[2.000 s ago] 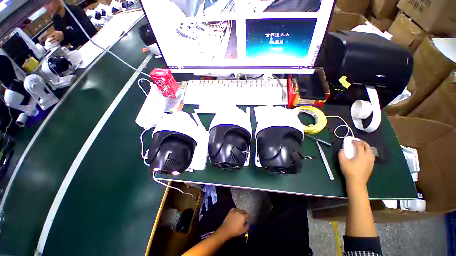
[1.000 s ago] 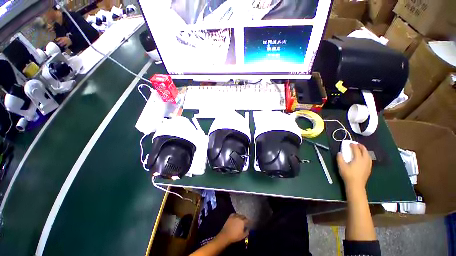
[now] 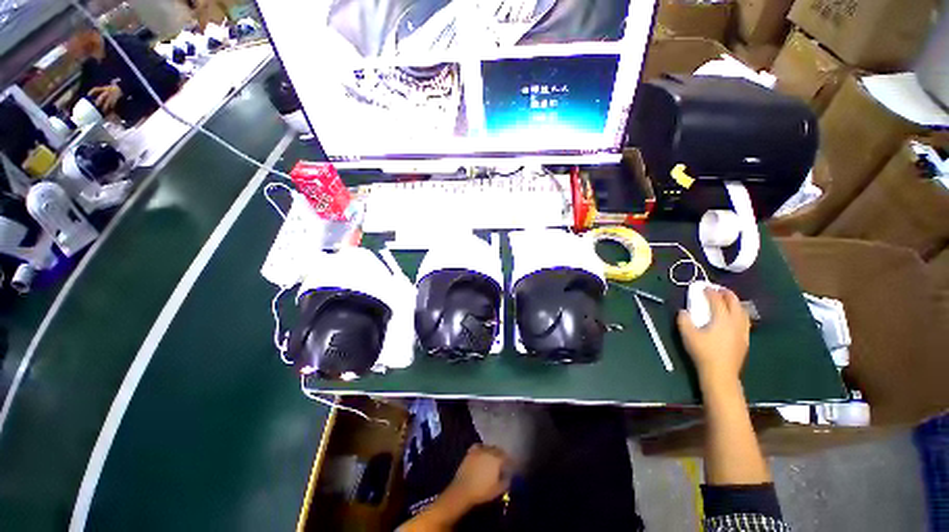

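Observation:
My right hand [image 3: 718, 335] rests on the white computer mouse [image 3: 698, 304] at the right of the green bench. My left hand [image 3: 482, 476] is low over my lap, below the bench edge; its fingers are curled and I cannot tell whether it holds anything. Three dome cameras stand in a row: the left one [image 3: 339, 330], the middle one [image 3: 457, 313] and the right one [image 3: 559, 314], each with a white hood and a glossy black ball. No hand touches them. The monitor [image 3: 458, 104] shows camera views and a blue window.
A white keyboard [image 3: 468, 204] lies below the monitor. A yellow tape roll [image 3: 621, 255] and a thin silver-grey stick [image 3: 653, 333] lie right of the cameras. A black label printer [image 3: 723, 140] stands behind. Cartons [image 3: 864, 312] are at the right. A person [image 3: 130, 81] sits across the green conveyor [image 3: 208, 364].
The whole view has shifted, so the bench things appear farther left. My right hand stays on the mouse and my left hand stays low. The cameras have not visibly moved on the bench.

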